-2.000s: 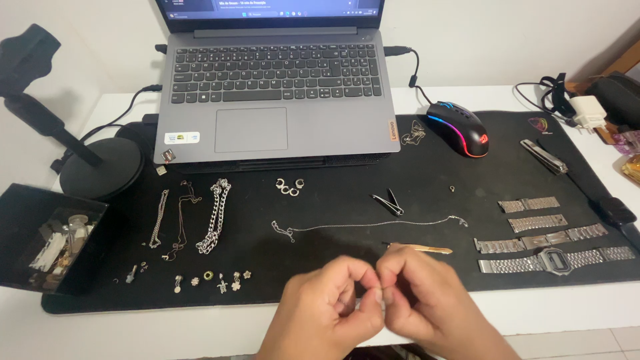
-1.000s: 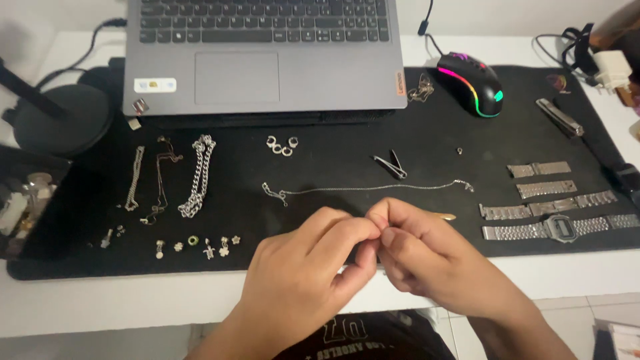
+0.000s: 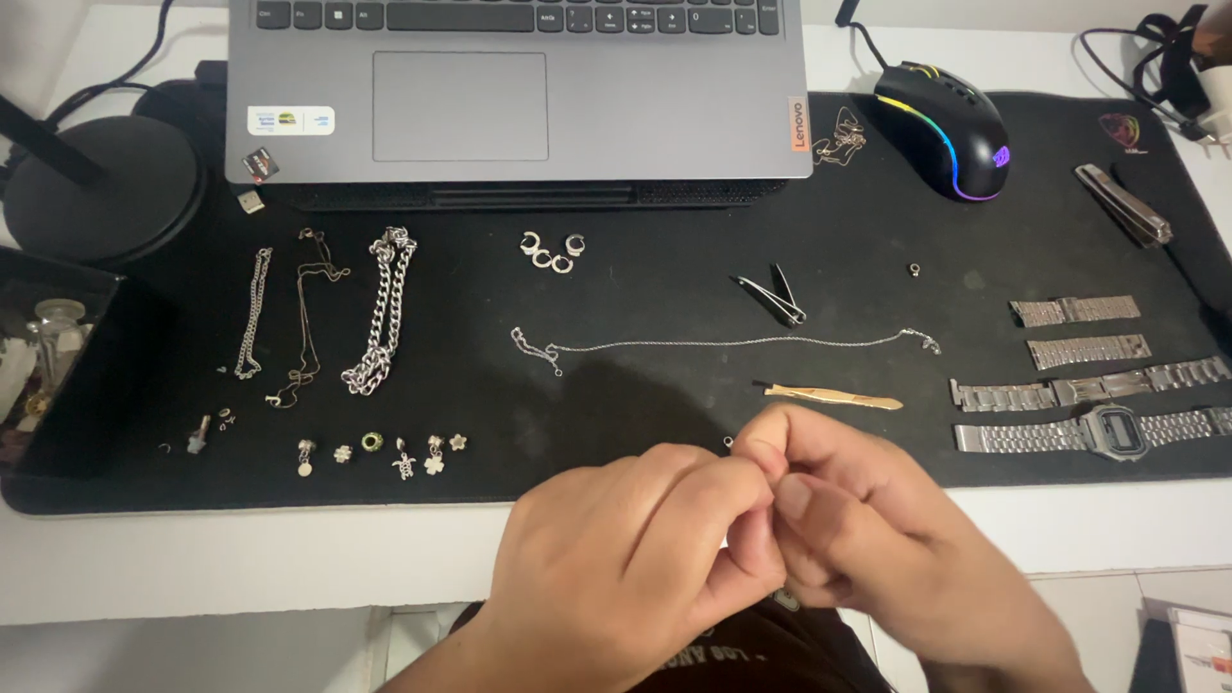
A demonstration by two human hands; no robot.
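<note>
My left hand (image 3: pixel 635 539) and my right hand (image 3: pixel 876 529) meet fingertip to fingertip over the front edge of the desk mat; whatever they pinch is hidden by the fingers. Just beyond them lie gold tweezers (image 3: pixel 834 396) and a tiny ring (image 3: pixel 729 442), partly beside my fingers. A thin silver chain (image 3: pixel 712 343) stretches across the mat, with an opened nail clipper (image 3: pixel 773 299) behind it. Several hoop earrings (image 3: pixel 551 258) are grouped left of the clipper. Farther left are a thick curb chain (image 3: pixel 385 313), thinner chains (image 3: pixel 254 313) and a row of charms (image 3: pixel 403 460).
A laptop (image 3: pixel 587 115) stands at the back, with a mouse (image 3: pixel 948 135) to its right. Metal watch bands (image 3: pixel 1088 351) and a digital watch (image 3: pixel 1116 431) lie at right, below a larger clipper (image 3: pixel 1121 205). A black box (image 3: pixel 91 289) and a lamp base (image 3: pixel 101 188) are at left.
My hands remain joined at the fingertips throughout. The view has shifted, and the tweezers, mostly covered by my hands one second ago, now show fully.
</note>
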